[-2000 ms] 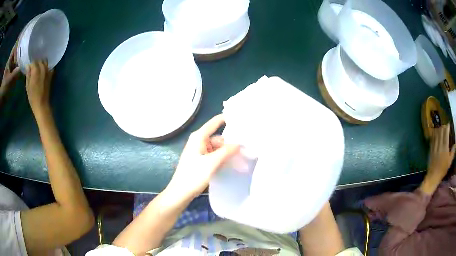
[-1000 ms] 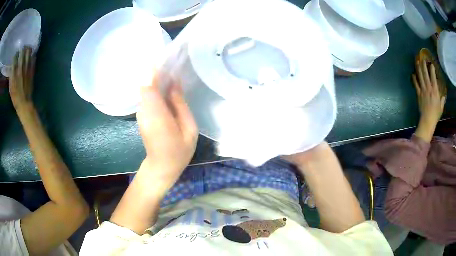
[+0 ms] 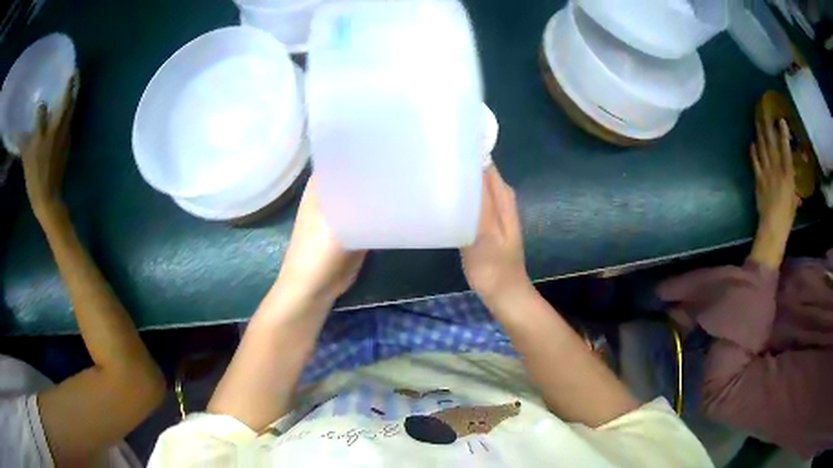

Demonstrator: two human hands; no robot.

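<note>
A frosted milky-white tub is held up in front of me, its side wall towards me, so its inside is hidden. My left hand grips its lower left side, the fingers partly hidden by the tub. My right hand is on its lower right side. A small piece of white cloth shows at the tub's right edge beside my right hand.
A stacked unit stands on the green table at left, another partly hidden behind the tub. More stacked units stand at right. People's hands work at far left and at far right.
The tub has turned from showing its ringed, open-centred face to showing its side wall. Both hands now hold it from opposite sides, and the cloth has moved from its front to its right edge.
</note>
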